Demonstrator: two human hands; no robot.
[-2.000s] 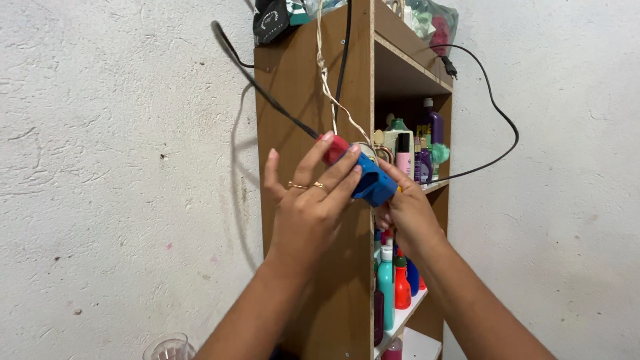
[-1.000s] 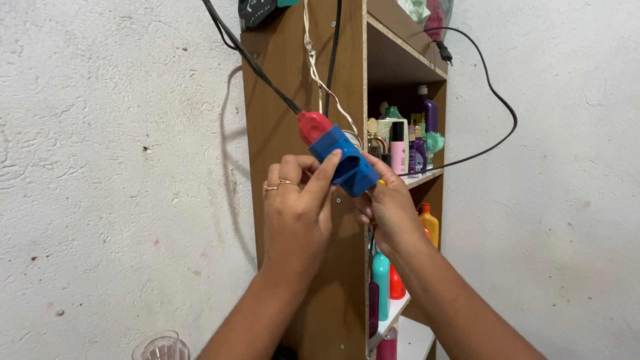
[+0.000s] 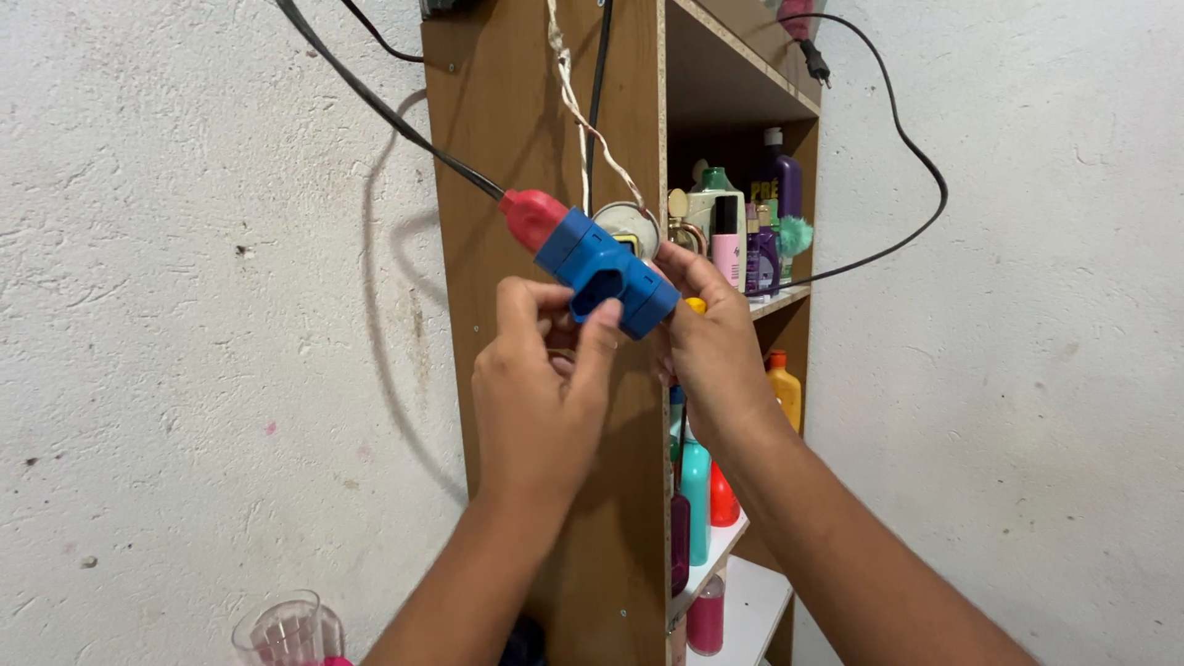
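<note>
A blue plug adapter [image 3: 606, 273] with an open socket face is tilted in front of the side panel of a wooden shelf unit. A red plug [image 3: 534, 219] on a black cable sits in its upper left end. My left hand [image 3: 546, 370] has its thumb and fingertips at the adapter's lower edge. My right hand [image 3: 717, 342] is at the adapter's lower right end, its fingers partly hidden behind it; something yellow shows beside the thumb. Behind the adapter, a round white socket fitting [image 3: 629, 227] hangs on twisted white wires [image 3: 575, 102], close to my right fingertips.
The shelf unit [image 3: 546, 518] holds bottles, among them a purple bottle [image 3: 782, 176] and a turquoise bottle [image 3: 696, 504]. A loose black plug [image 3: 816, 63] hangs at the upper right, its cord looping by the wall. A clear plastic cup [image 3: 277, 629] stands at lower left.
My left hand's fingers have come off the red plug, where they were two seconds ago, down to the adapter's lower edge. The round white fitting shows more fully behind the adapter.
</note>
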